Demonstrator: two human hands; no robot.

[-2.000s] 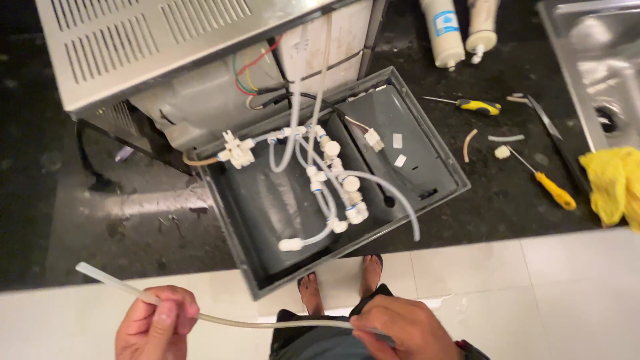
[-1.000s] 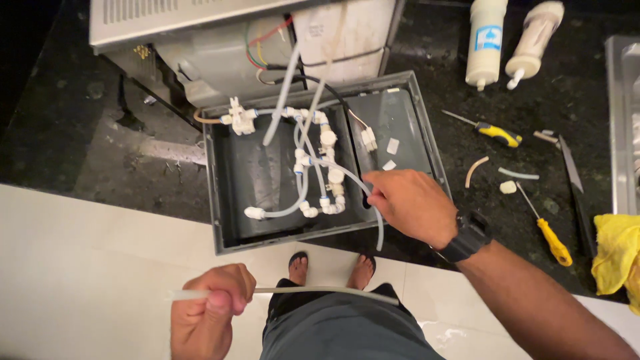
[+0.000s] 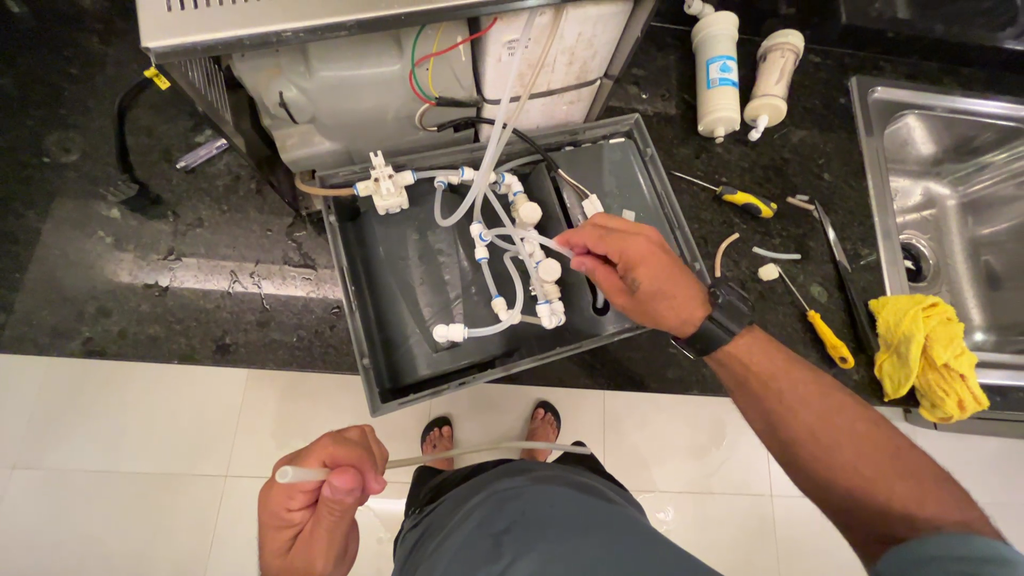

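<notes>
A length of translucent plastic tubing (image 3: 488,452) is gripped near one end by my left hand (image 3: 324,488), in front of my torso. My right hand (image 3: 632,268) pinches another translucent tube (image 3: 532,238) attached to white push-fit fittings (image 3: 480,236). The fittings lie in a dark grey plastic panel (image 3: 408,280) beside an opened metal-cased appliance (image 3: 304,28). A white valve (image 3: 386,186) sits at the panel's upper left, joined to a tan tube. Two more tubes rise from the fittings toward the top of the view. My right fingers partly hide the held tube's far end.
On the black granite counter (image 3: 200,320) lie a yellow-black screwdriver (image 3: 748,202), a yellow-handled screwdriver (image 3: 828,340), a knife (image 3: 836,248), tubing offcuts (image 3: 726,252) and two filter cartridges (image 3: 716,76). A yellow cloth (image 3: 928,352) hangs over the rim of a steel sink (image 3: 880,184). A black cable (image 3: 124,136) lies at left.
My right hand has let go of the loose tubing and moved up to the panel, where it now holds an attached tube. My left hand still holds the loose tubing.
</notes>
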